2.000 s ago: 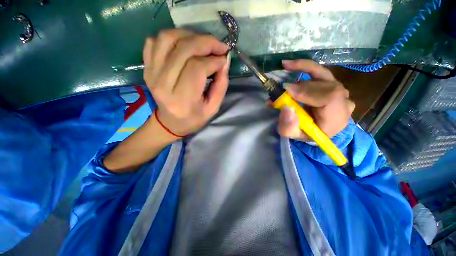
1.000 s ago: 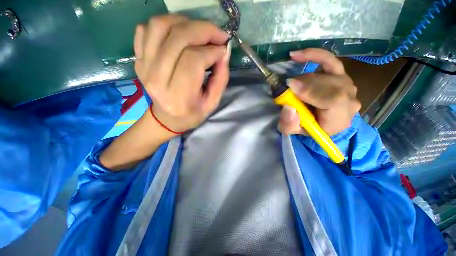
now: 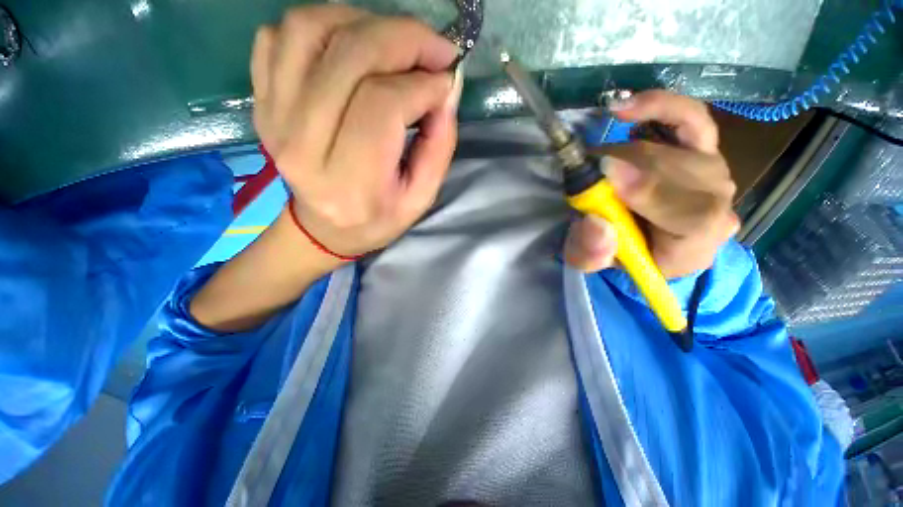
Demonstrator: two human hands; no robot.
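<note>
My left hand point(image 3: 361, 129) pinches the lower end of a dark, shiny curved assembly point(image 3: 467, 22) between thumb and forefinger at the bench edge. The top of the assembly is cut off by the frame. My right hand point(image 3: 658, 183) holds a soldering iron point(image 3: 634, 253) by its yellow handle. The metal shaft points up and left. Its tip is a little to the right of the assembly and apart from it. Any fine leads at my left fingertips are too small to tell.
The pale work sheet point(image 3: 653, 30) lies on the green bench point(image 3: 129, 89). Another curved assembly point(image 3: 10, 38) is at the far left edge. A coiled blue cord point(image 3: 842, 69) hangs at right. A blue sleeve point(image 3: 89, 297) is at left. Clear trays point(image 3: 842, 262) are at right.
The iron's tip has moved away from the assembly, to the right. The bench, sheet and assembly have shifted up in view, so less of them shows. Both hands keep their grips.
</note>
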